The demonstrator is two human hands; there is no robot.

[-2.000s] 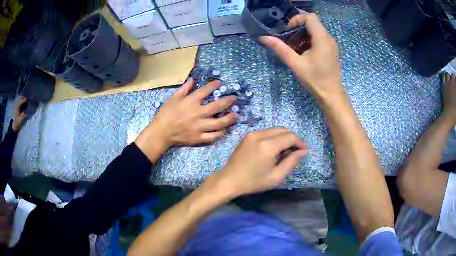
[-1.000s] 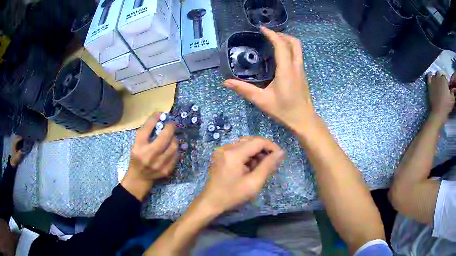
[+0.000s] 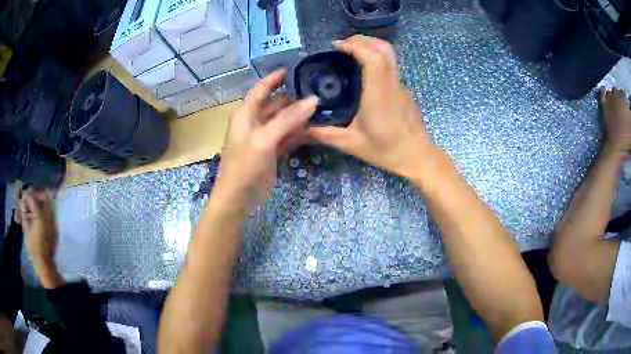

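Observation:
A dark grey plastic housing [image 3: 340, 104] is held up above the bubble wrap, its open end with a round hub facing me. My right hand [image 3: 387, 110] grips its right side, thumb below and fingers above. My left hand [image 3: 259, 131] is at the housing's left side, its thumb tip at the hub inside the open end. Whether the left fingers hold a small insert cannot be told. Small dark inserts with pale centres [image 3: 299, 166] lie on the bubble wrap [image 3: 346, 235] below the housing, partly hidden by my hands.
White and light-blue product boxes [image 3: 207, 48] stand at the back left. Stacked housings [image 3: 117, 124] stand on cardboard [image 3: 200, 131] at left, and more [image 3: 560, 55] at back right. Another housing [image 3: 373, 14] stands behind. A neighbour's hand [image 3: 40, 225] is at left and another's arm [image 3: 595, 187] at right.
My left hand has moved up from low over the wrap to the housing's open end. My right hand still holds the housing. The neighbour's dark-sleeved arm has withdrawn left from the inserts.

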